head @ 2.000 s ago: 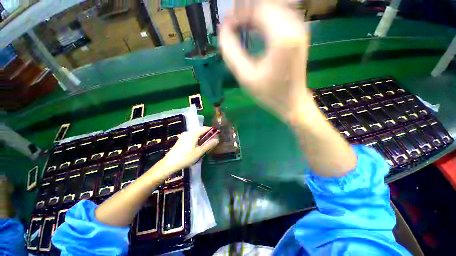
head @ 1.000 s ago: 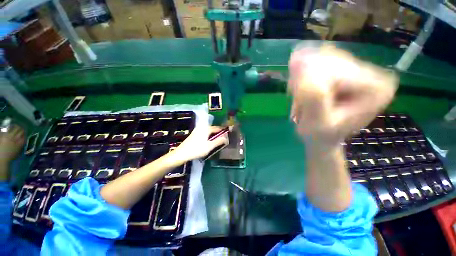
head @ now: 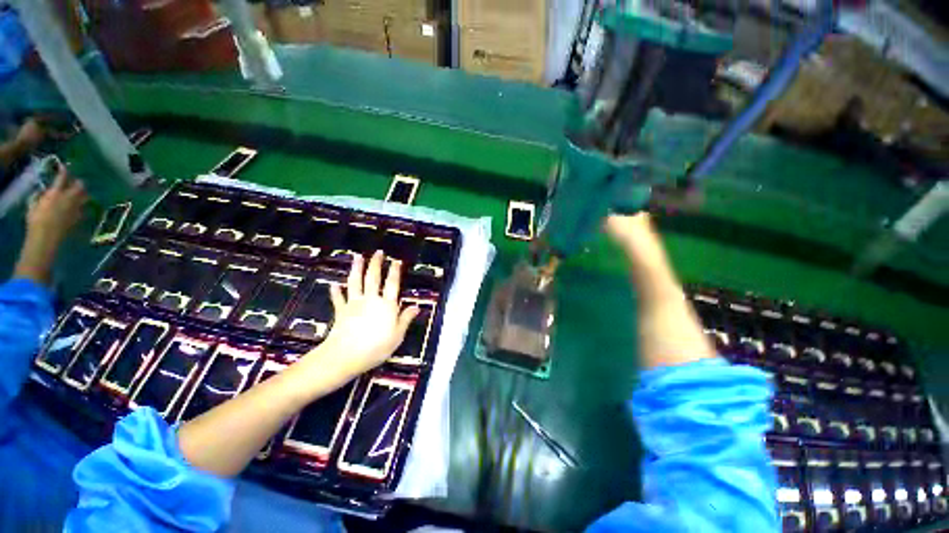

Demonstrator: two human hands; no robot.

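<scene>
My left hand is over the left tray, fingers spread, above phone units in its middle row. Whether a fingertip touches a unit is hidden. My right hand is small and blurred beside the head of the green hand press; what its fingers do there cannot be made out. The press tip points down at the brownish press fixture, where no phone unit can be made out. Tweezers lie on the bench in front of the fixture.
The right tray of phone units lies right of the press. Single gold-edged units lie behind the left tray. White liner shows at the tray's edge. Another person's hand is at the far left. Cartons stand behind.
My left hand has left the fixture with the red-edged unit no longer seen in it, and is now spread over the left tray. My right hand has moved to the press head. The view has shifted.
</scene>
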